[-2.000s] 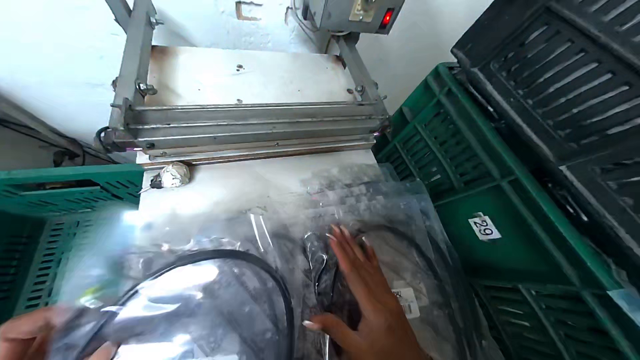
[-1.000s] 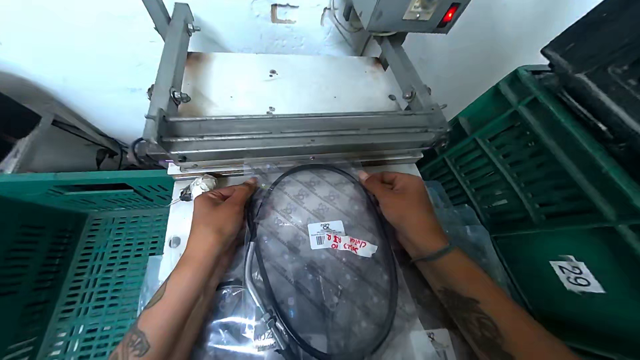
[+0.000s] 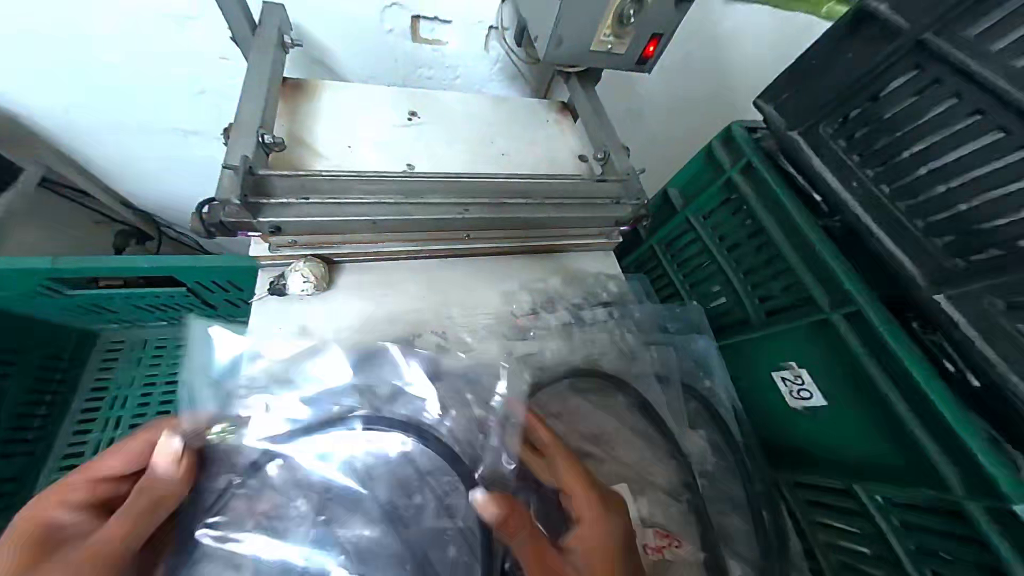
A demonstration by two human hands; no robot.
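My left hand (image 3: pixel 120 496) pinches the left edge of a clear plastic bag (image 3: pixel 320 496) with a looped black cable inside. On the bag's right edge, my right hand (image 3: pixel 560 496) grips the plastic between thumb and fingers. More bagged black cables (image 3: pixel 664 424) lie under and to the right of my right hand, on the white work surface. Beyond the bag stands a bar heat sealer (image 3: pixel 440 212) with metal jaws. Glare on the plastic hides part of the held bag's contents.
A green crate (image 3: pixel 136 268) stands at the left. At the right is another green crate (image 3: pixel 768 320) with a numbered tag, beside black crates (image 3: pixel 920 144). A small wrapped lump (image 3: pixel 306 276) sits by the sealer's front left. The control box (image 3: pixel 596 32) shows a lit red switch.
One second ago both hands held a bag with a labelled cable loop at the sealer bars. Now they are nearer me, holding a bag by its sides, and the view has shifted.
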